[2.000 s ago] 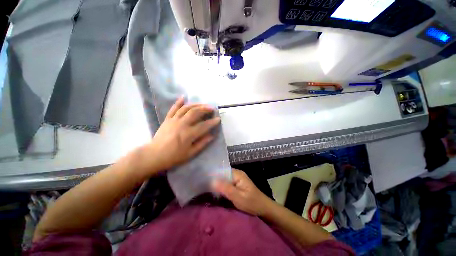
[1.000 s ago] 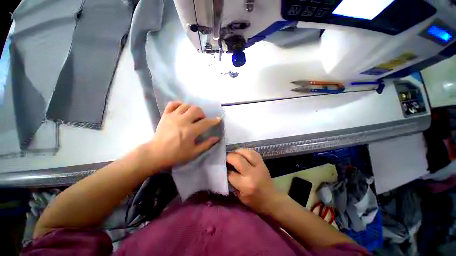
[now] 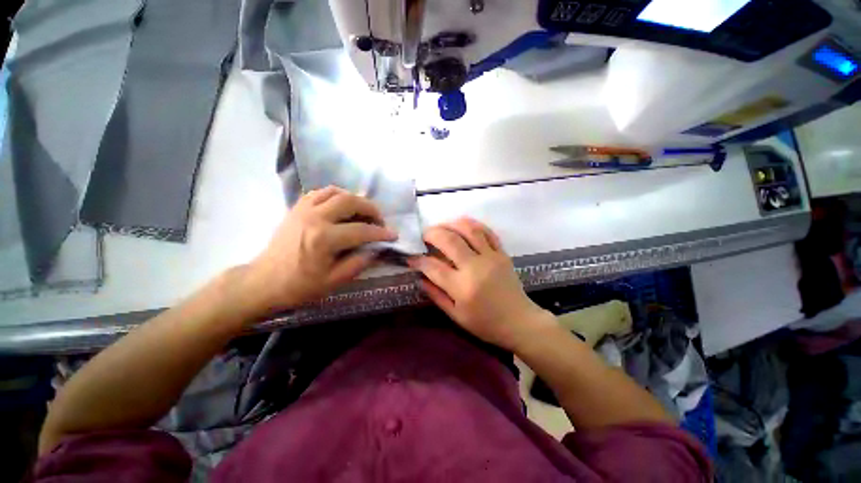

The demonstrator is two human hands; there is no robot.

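A grey fabric panel point(image 3: 342, 156) lies on the white table, running from under the machine head to the table's front edge. My left hand point(image 3: 326, 241) lies on its near end, fingers bent over the cloth. My right hand point(image 3: 472, 278) holds the near right corner of the panel between thumb and fingers, close to my left fingertips. The near end looks folded or gathered between both hands. The needle and presser foot area point(image 3: 401, 106) is above the panel under a bright lamp; glare hides the detail there.
Grey cut panels point(image 3: 160, 123) lie at the left. Thread snips point(image 3: 600, 157) and a blue stick point(image 3: 694, 151) lie right of the needle. A blue knob point(image 3: 452, 104) hangs beside the needle. Below the table edge are a pale board point(image 3: 604, 323) and grey scraps point(image 3: 666, 363).
The panel's near end, which hung over the table edge, is now drawn up at the edge. My right hand has moved up onto the edge beside my left hand.
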